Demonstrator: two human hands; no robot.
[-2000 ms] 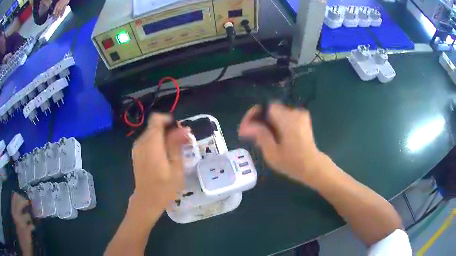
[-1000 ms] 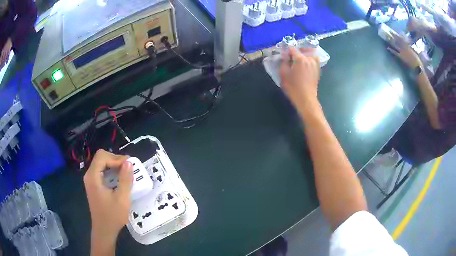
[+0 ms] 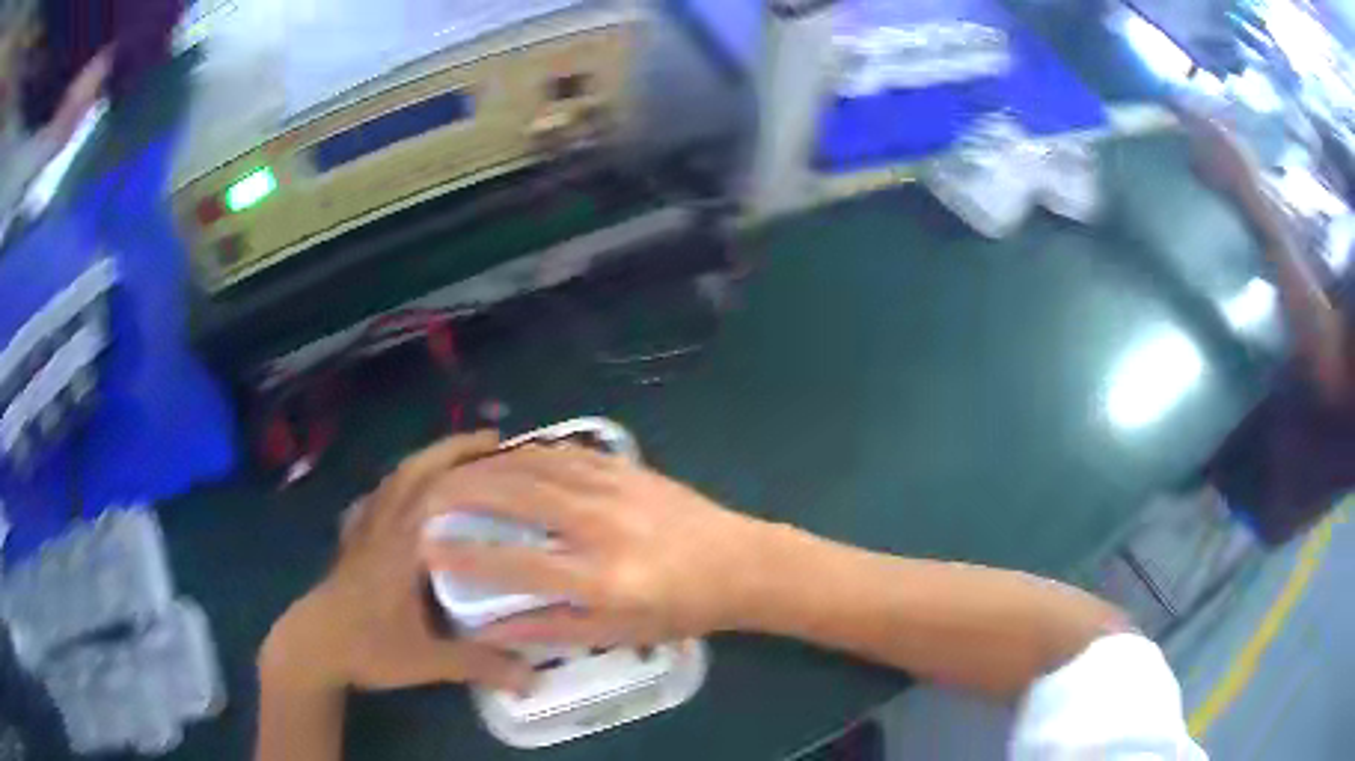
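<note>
My left hand [image 3: 379,580] and my right hand [image 3: 624,543] are together over the white power strip [image 3: 595,699] in front of me. A white plug adapter [image 3: 483,553] shows between the fingers of both hands, above the strip. The frame is blurred, and the hands hide most of the strip's outlets and part of the adapter. I cannot tell whether the adapter's pins are in the strip.
The cream tester [image 3: 401,141] with a lit green lamp stands beyond the strip. Red leads [image 3: 446,350] lie below it. White adapters [image 3: 112,625] stand at left, others [image 3: 1018,176] near the metal post [image 3: 788,104]. A person's arm [image 3: 1278,245] shows at right.
My right hand has come back from the adapters near the post to the strip and joined my left hand at the white adapter. The view has shifted left and is blurred.
</note>
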